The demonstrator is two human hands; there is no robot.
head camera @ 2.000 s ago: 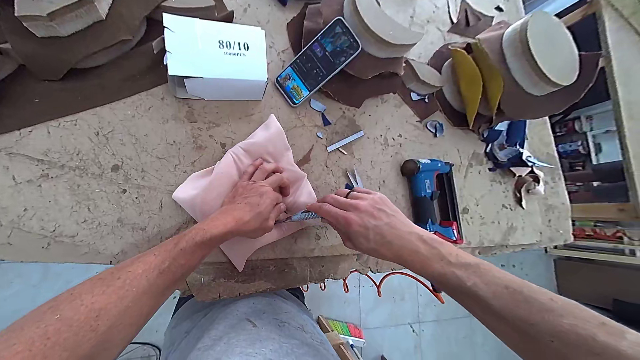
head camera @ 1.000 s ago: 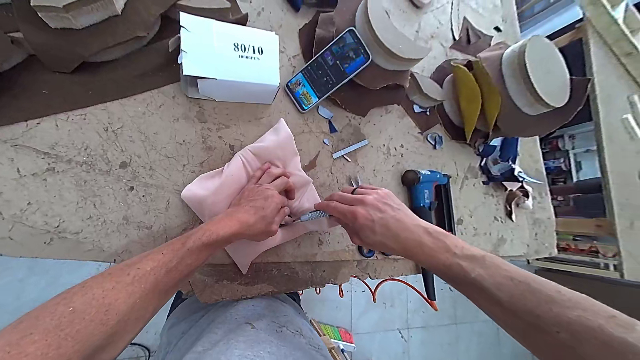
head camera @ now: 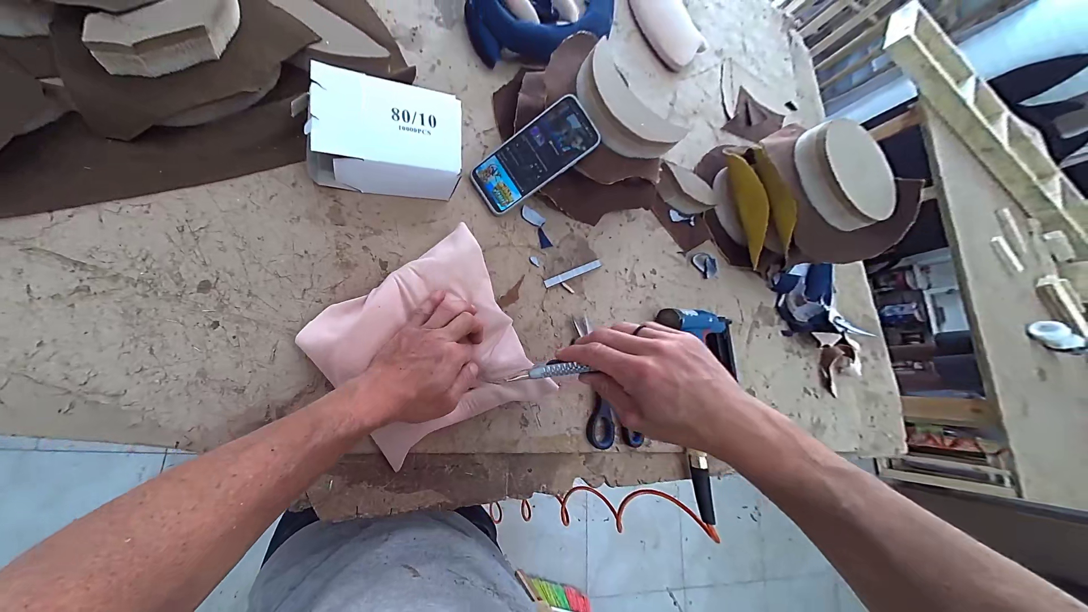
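Observation:
A pale pink fabric piece (head camera: 382,314) lies on the worn workbench in front of me. My left hand (head camera: 429,357) presses down on its middle, fingers bent. My right hand (head camera: 654,370), with a dark ring on one finger, grips a thin tool with a knurled metal handle (head camera: 557,370). The tool's slim tip points left and meets the fabric beside my left thumb; what it does there is too small to tell. Scissors with dark blue handles (head camera: 600,425) lie partly under my right hand. Behind that hand is a blue pneumatic stapler (head camera: 697,323), partly hidden.
Beyond the fabric stand a white cardboard box (head camera: 382,119) and a smartphone (head camera: 535,153) with its screen lit. Brown fabric-covered foam pieces (head camera: 846,174) and scraps lie at the back and right. An orange coiled air hose (head camera: 629,501) hangs off the bench's front edge (head camera: 510,467).
My right hand has drawn back to the right from the fabric's edge, so more of the tool shows. My left hand stays on the fabric. The view has shifted somewhat.

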